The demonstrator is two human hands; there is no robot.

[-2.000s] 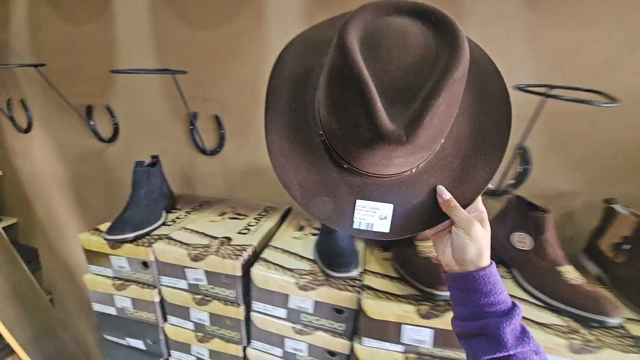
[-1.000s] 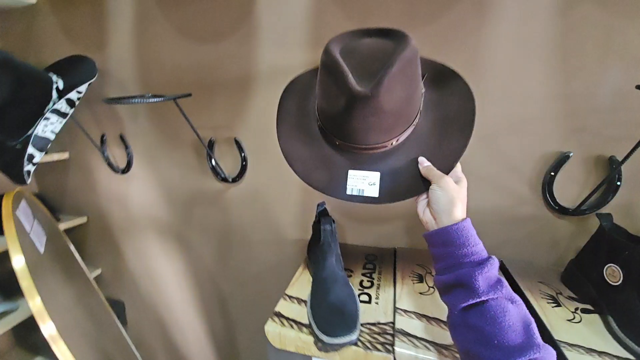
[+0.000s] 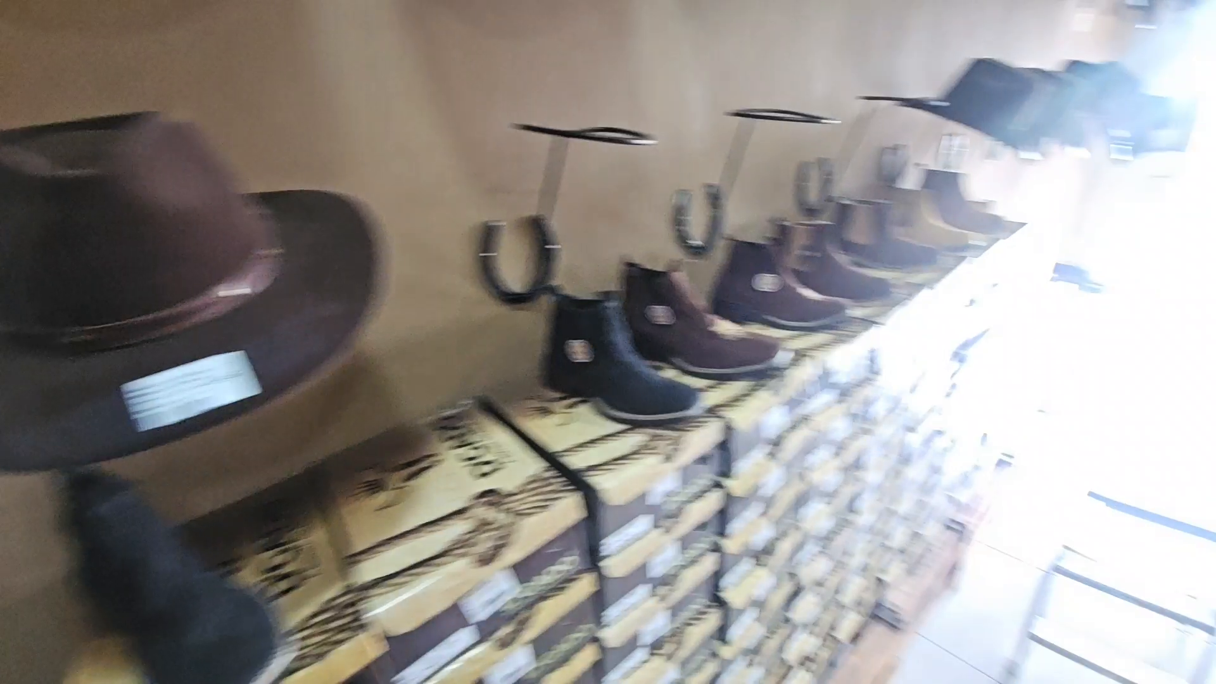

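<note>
A dark brown felt hat [image 3: 190,237] with a thin leather band fills the left of the head view, crown up, its left side cut off by the frame edge. A white label [image 3: 192,390] bearing writing is on its brim. Neither my left hand nor my right hand can be seen. The hat looks unsupported by any rack in view; what bears it is hidden or out of frame. Below the brim a dark ankle boot [image 3: 166,589] stands on a shoe box [image 3: 465,484]. The picture is blurred.
Stacked shoe boxes [image 3: 655,513] run along the wall, with a black boot [image 3: 622,366] and several brown boots on top. Wire hat racks with horseshoes [image 3: 518,261] jut from the wall above. More hats [image 3: 1035,100] are at the far right; a metal frame [image 3: 1121,589] stands on the floor.
The view has swung strongly to the right. The hat is now at the left edge, and the hand and purple sleeve seen at its brim earlier are out of view.
</note>
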